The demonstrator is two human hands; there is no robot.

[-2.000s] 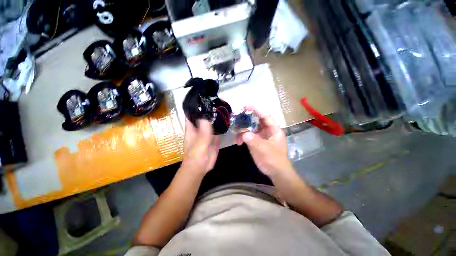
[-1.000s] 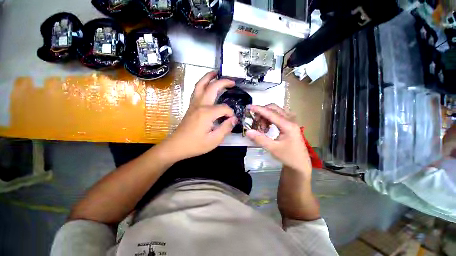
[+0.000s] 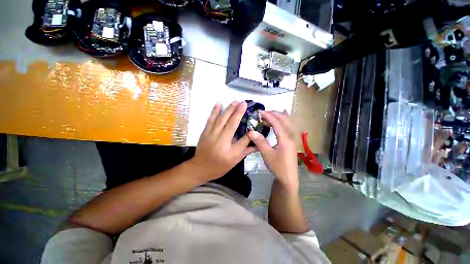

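A round black housing point(image 3: 251, 109) sits on the white sheet point(image 3: 205, 98) at the table's front edge, partly hidden by my fingers. A small circuit board point(image 3: 254, 122) with silver parts shows in its opening. My left hand point(image 3: 221, 142) is bare and holds the housing from the left side. My right hand point(image 3: 277, 142) is bare and grips the small board between thumb and fingers at the housing's right side. Wires and the underside of the board cannot be made out.
Several black housings with boards point(image 3: 156, 45) stand at upper left, behind orange tape point(image 3: 98, 103). A screw feeder point(image 3: 278, 51) stands beyond my hands. A thick black electric screwdriver point(image 3: 355, 50) reaches in from the right. A red-handled tool point(image 3: 310, 157) lies at the edge; plastic trays point(image 3: 381, 118) stand right.
The housing moved from being held up beside the separate board to the sheet. The board is now in its opening, and both hands have closed in around it. The view has shifted.
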